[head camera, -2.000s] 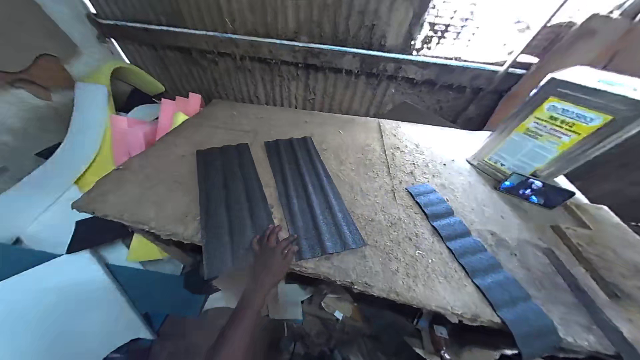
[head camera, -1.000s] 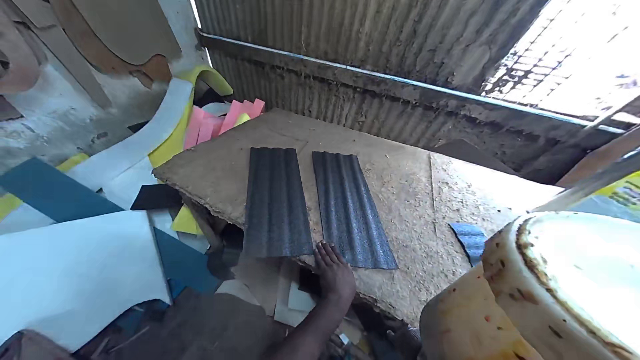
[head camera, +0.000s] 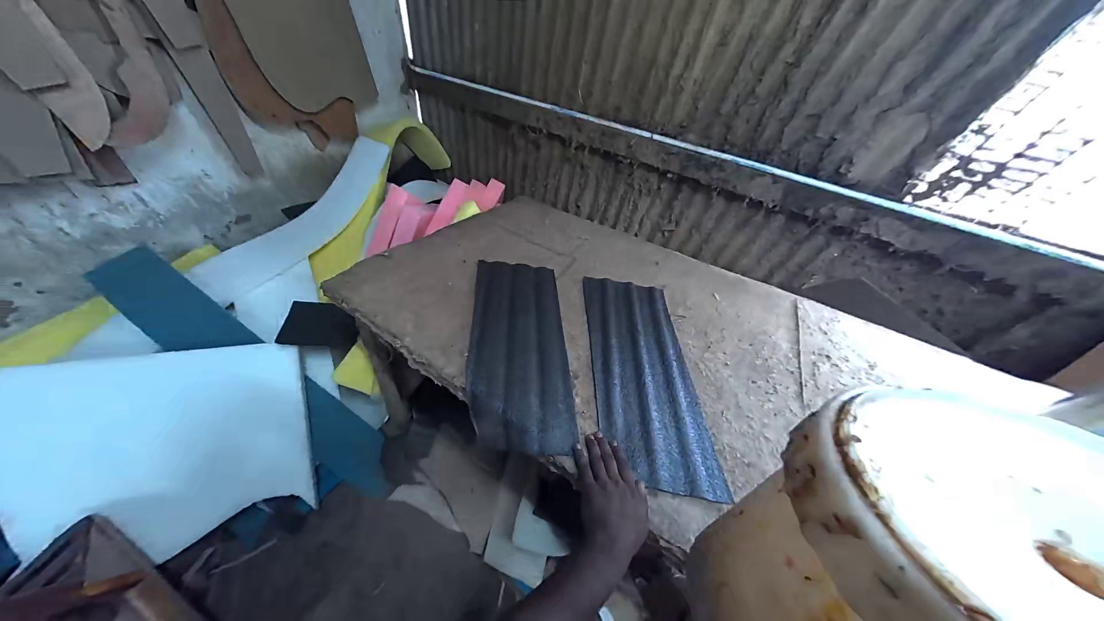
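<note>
My left hand (head camera: 612, 496) lies palm down at the front edge of the worn table, its fingers between the near corners of two dark corrugated strips and touching the right one. It grips nothing. The left strip (head camera: 522, 358) and the right strip (head camera: 651, 384) lie side by side with a narrow gap. At the lower right, close to the camera, stands out a stained, off-white plastic container (head camera: 759, 548) with a pale top; what supports it is hidden. My right hand is out of view.
The table (head camera: 431, 297) has a ragged edge and stands by a corrugated metal wall (head camera: 604, 172). White sheet material (head camera: 155, 431), teal pieces (head camera: 172, 297), yellow pieces and pink pieces (head camera: 431, 211) are heaped at the left. Flat templates (head camera: 293, 52) hang on the wall behind.
The view has swung left. The plastic container has come into sight at the right. My left hand stays by the near ends of the two strips.
</note>
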